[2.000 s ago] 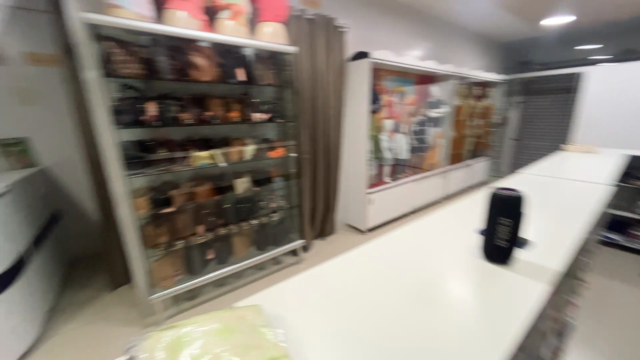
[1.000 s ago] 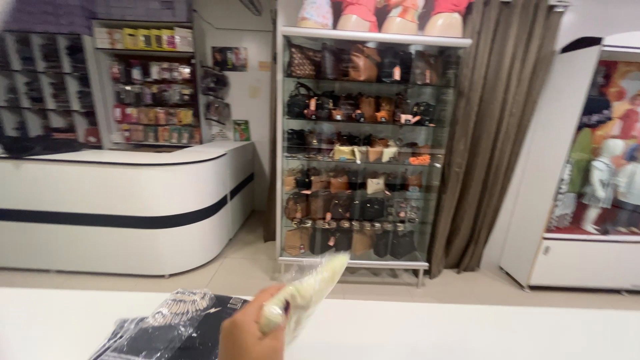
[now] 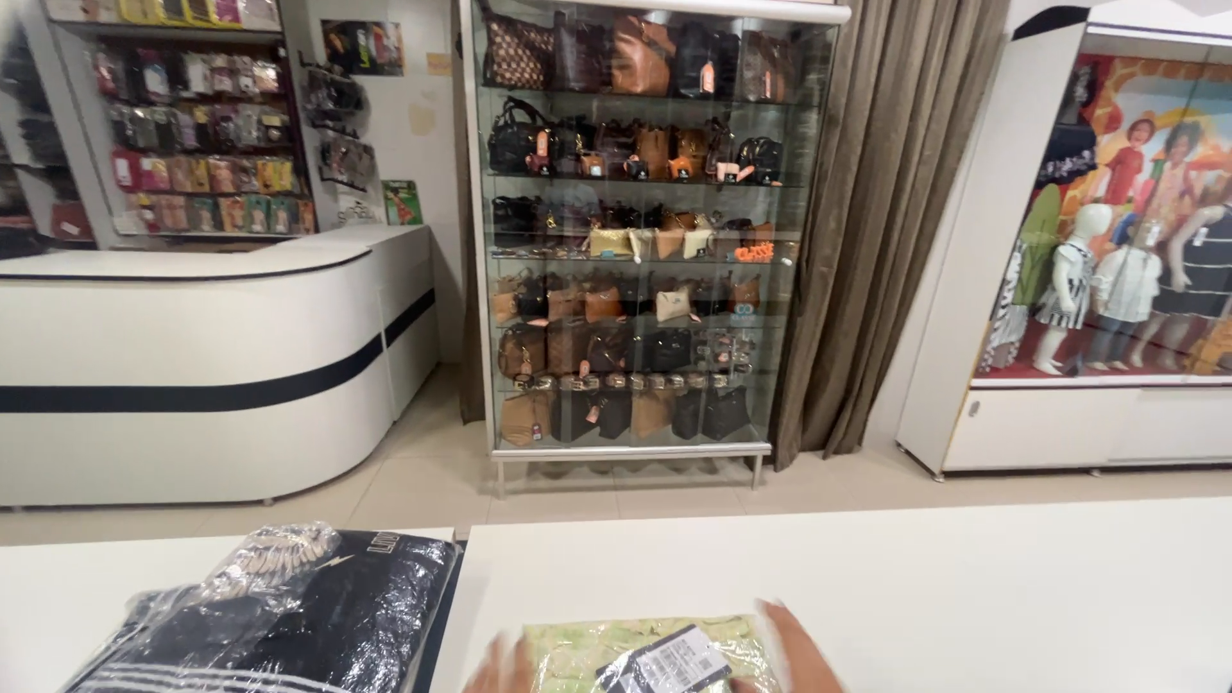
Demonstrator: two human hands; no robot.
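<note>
A light green garment in a clear plastic bag (image 3: 577, 647) lies on the white counter at the bottom middle, with a dark and white tag bearing print on it. My left hand (image 3: 502, 666) is blurred at the bag's left edge. At its right edge is my right hand (image 3: 797, 654), with a finger near the tag. Both hands are cut off by the lower frame edge; whether they grip the bag is hard to tell. To the left, a dark folded garment in clear plastic (image 3: 318, 616) rests on the counter, with light stripes and print.
The white counter top (image 3: 962, 568) spans the foreground, with a narrow gap beside the dark garment. Beyond the tiled floor stand a glass cabinet of handbags (image 3: 635, 457), a curved white counter (image 3: 183, 327), a brown curtain (image 3: 857, 231) and a display case with child mannequins (image 3: 1049, 428).
One second ago a hand held the light bagged item up above the counter near the dark garment. Now the light green bag lies on the counter with both my hands at it.
</note>
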